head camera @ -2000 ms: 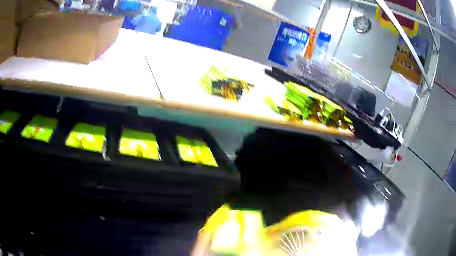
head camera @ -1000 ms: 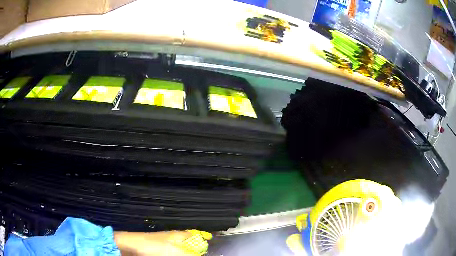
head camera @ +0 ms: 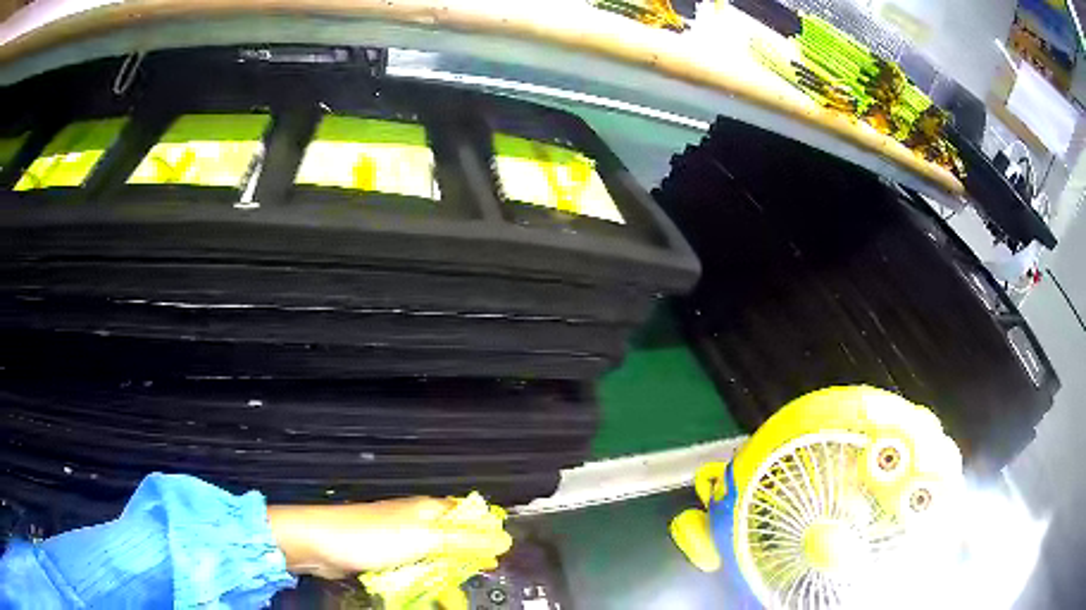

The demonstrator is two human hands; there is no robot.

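Note:
My left hand [head camera: 435,542], in a blue sleeve, reaches in from the lower left with yellow coverings on its fingers. The fingers point down over a dark device part [head camera: 506,591] with small round openings, cut off by the bottom edge. Whether the fingers grip it cannot be told. My right hand is not in view. Behind, a thick stack of black foam trays [head camera: 298,268] holds lime pieces [head camera: 369,165] in the slots of its top tray.
A yellow desk fan [head camera: 822,500] with cartoon eyes stands at the lower right, beside bright glare. A second black tray stack [head camera: 834,286] leans at the right on the green bench top [head camera: 661,387]. A wood-edged white shelf [head camera: 667,54] crosses above, with flex-tailed lime pieces [head camera: 863,83].
The view has tilted down and closer to the trays. My left hand's yellow-covered fingers now point down, and the dark device part shows beside them. More of the fan shows.

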